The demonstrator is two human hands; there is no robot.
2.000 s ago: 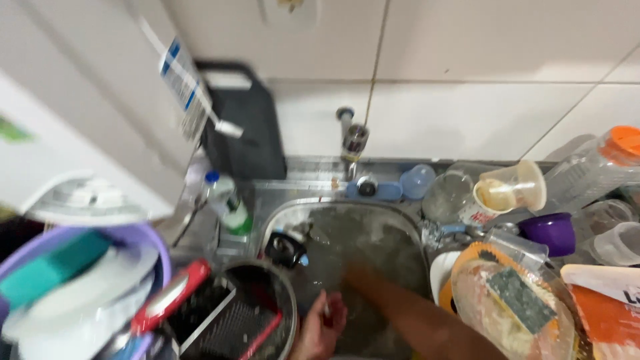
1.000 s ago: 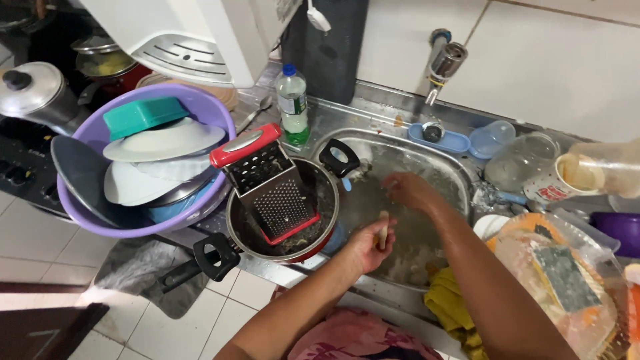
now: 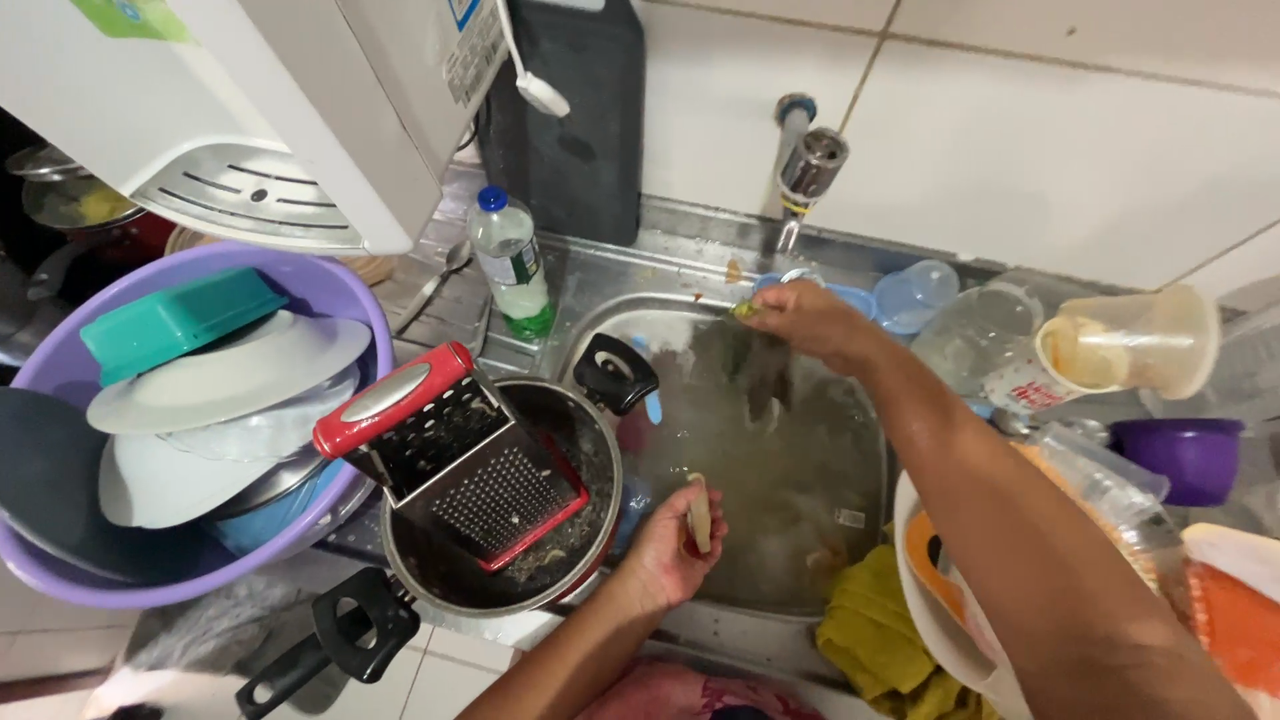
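My left hand is at the near left of the metal sink, holding a thin pale scrap against its fingers. Above the far part of the sink, below the tap, my right hand pinches a small yellow-green piece. Murky water fills the basin and hides most of what lies in it. Beside the sink on the left, a box grater with a red handle leans in a dark pot with black handles.
A purple tub of plates stands left, beneath a white appliance. A bottle of green liquid and a spoon lie behind the pot. Plastic cups, a purple bowl and a yellow cloth crowd the right.
My right hand has moved from over the middle of the water to the sink's far edge near the tap. My left hand stays at the near left, still with the pale scrap.
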